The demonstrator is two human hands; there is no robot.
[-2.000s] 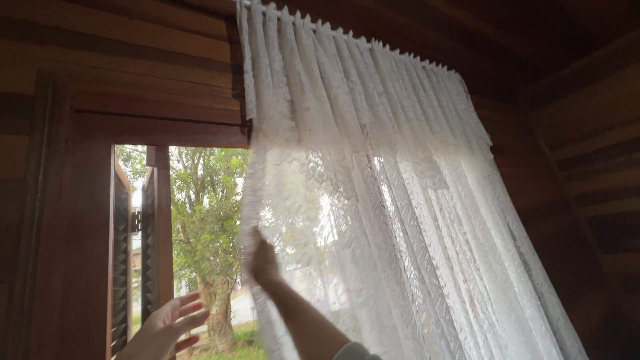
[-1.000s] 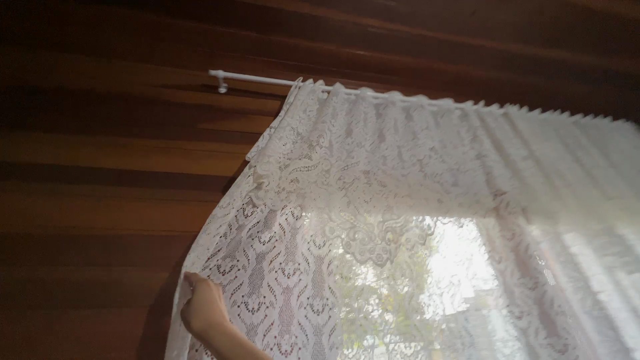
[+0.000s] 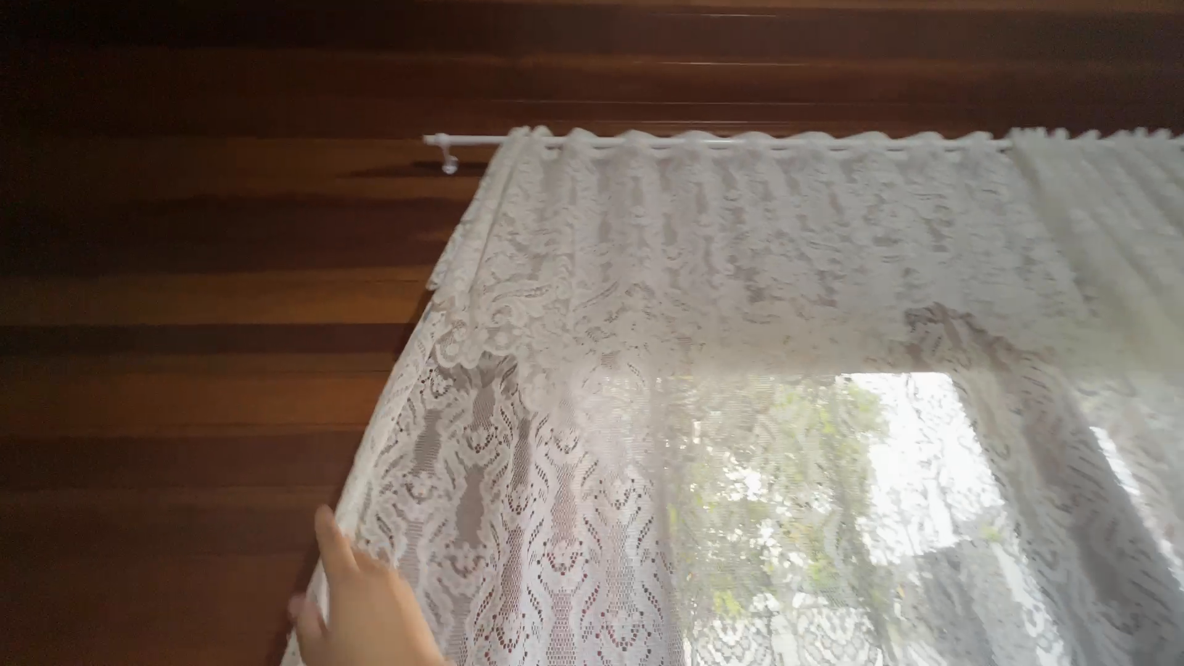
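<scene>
A white lace curtain [image 3: 564,518] with a scalloped lace valance [image 3: 740,231] hangs gathered on a white curtain rod [image 3: 472,140]. At the lower left, my right hand [image 3: 370,601] is at the curtain's left edge, with its index finger and thumb on the outer side and the edge between them. The other fingers are hidden. That edge slants from the rod down and left to the hand. My left hand is out of view.
Dark wooden plank wall [image 3: 185,398] lies behind and left of the curtain. The rod's left end sits on a small white bracket [image 3: 448,155]. A bright window [image 3: 786,490] with greenery outside shows through the lace.
Two seconds ago my left hand was in view beside the window, fingers apart; it is out of view now. The curtain's left edge now covers the window's left side. The view has shifted greatly.
</scene>
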